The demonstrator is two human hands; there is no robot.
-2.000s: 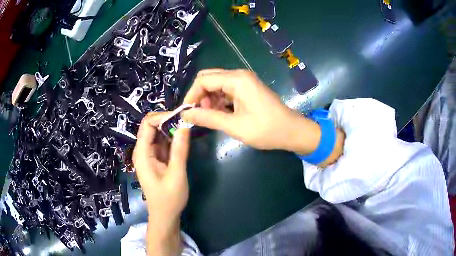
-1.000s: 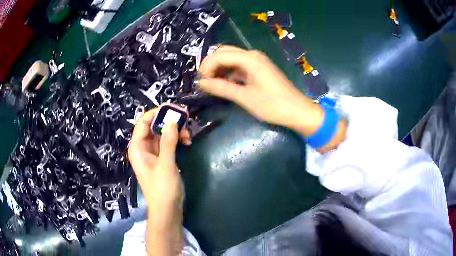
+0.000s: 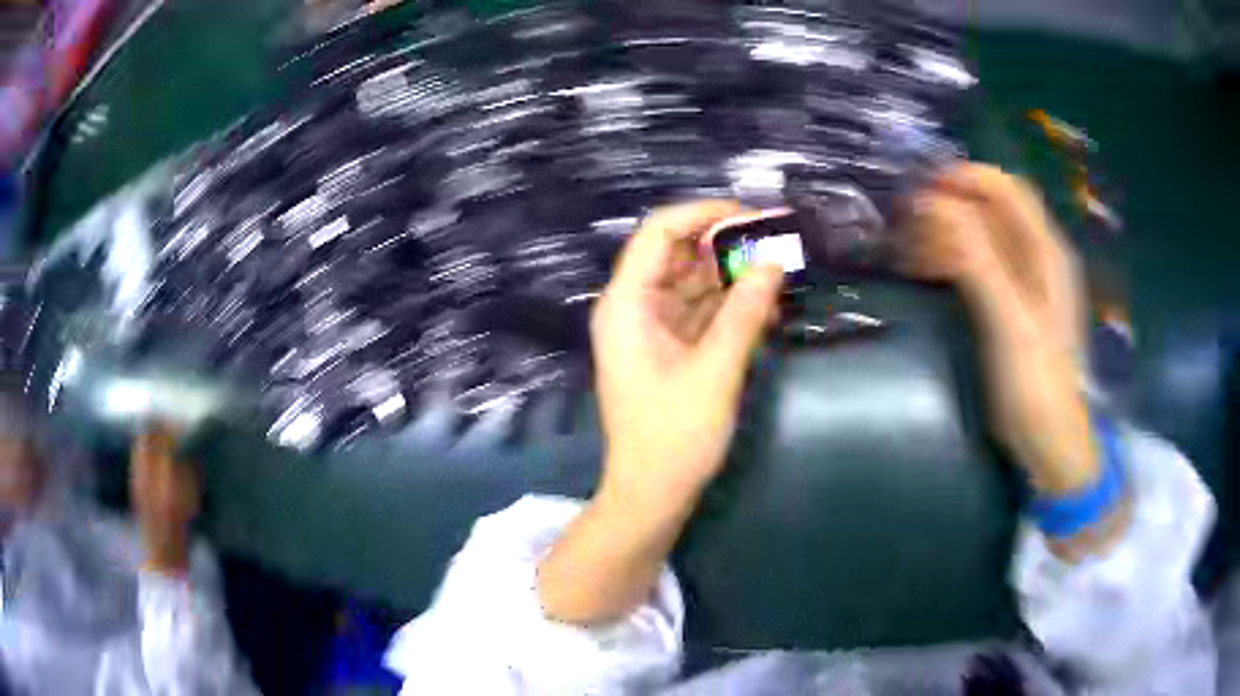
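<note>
My left hand (image 3: 680,354) holds a watch case (image 3: 755,248) with a pale pinkish rim between thumb and fingers. Its face is black, with a lit white and green patch partly behind the thumb. My right hand (image 3: 1000,292), with a blue band on the wrist, is raised to the right of the case, apart from it. It is blurred, and whether its fingers hold anything cannot be told. The heap of clips (image 3: 449,258), black with silver handles, lies behind and left of my hands, streaked by motion blur.
Display screens with orange flex cables (image 3: 1074,157) lie at the right on the dark green mat (image 3: 870,544), blurred and partly behind my right hand. Another person's hand (image 3: 163,496) and pale sleeve show at the lower left. Pale items lie at the heap's left end.
The camera view has swung left, so heap and hands sit further right. My left hand still holds the lit watch case. My right hand has moved away from it. Another person has come into view.
</note>
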